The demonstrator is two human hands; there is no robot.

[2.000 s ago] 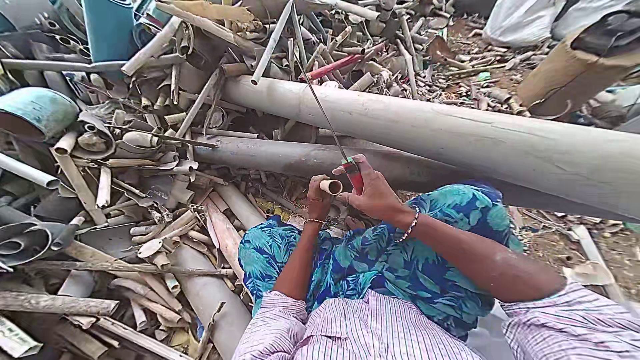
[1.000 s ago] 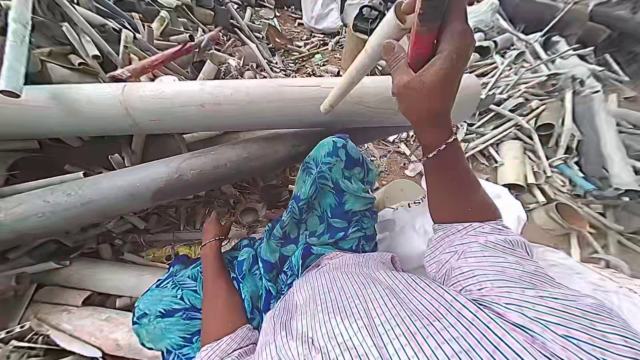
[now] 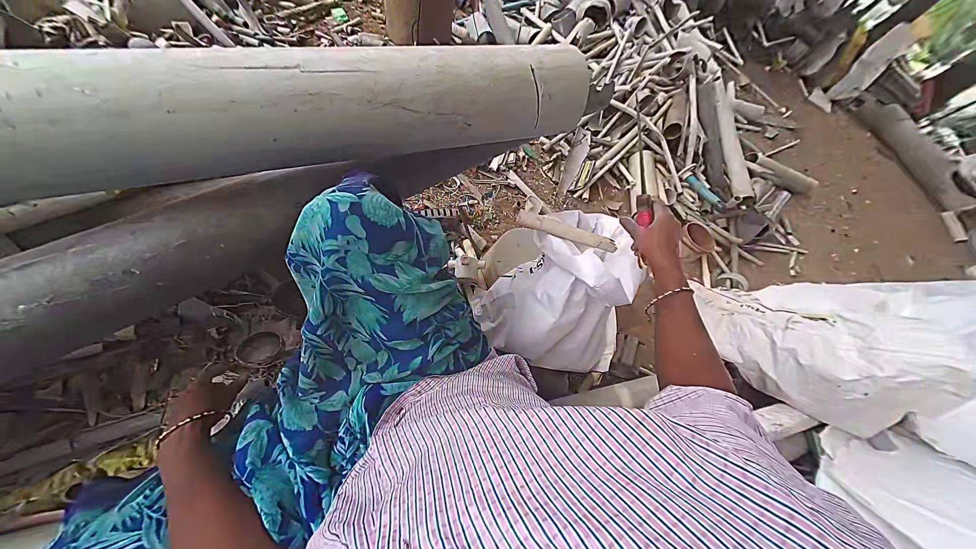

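My right hand [image 3: 657,235] is closed around the red handle [image 3: 645,218] of a tool whose long thin blade points up and away over the scrap pile. Just left of that hand, a short piece of pale plastic pipe [image 3: 570,231] is at the mouth of a white woven sack [image 3: 560,316], apart from my fingers. Low on the left, my left hand [image 3: 210,400] reaches down in shadow beside my knee, among dark scrap and near a round pipe end [image 3: 259,348]. Its fingers are too dim to tell whether they hold anything.
Two large grey pipes [image 3: 290,114] lie across the left and front. Beyond the sack spreads a heap of pipe offcuts [image 3: 648,130], with bare brown soil [image 3: 862,191] to its right. Another white sack [image 3: 846,343] lies at the right. Patterned blue cloth covers my knee.
The view has swung far to the right. The pale pipe piece, in my right hand with the tool a second ago, is now out of it at the sack. My hands were together two seconds ago.
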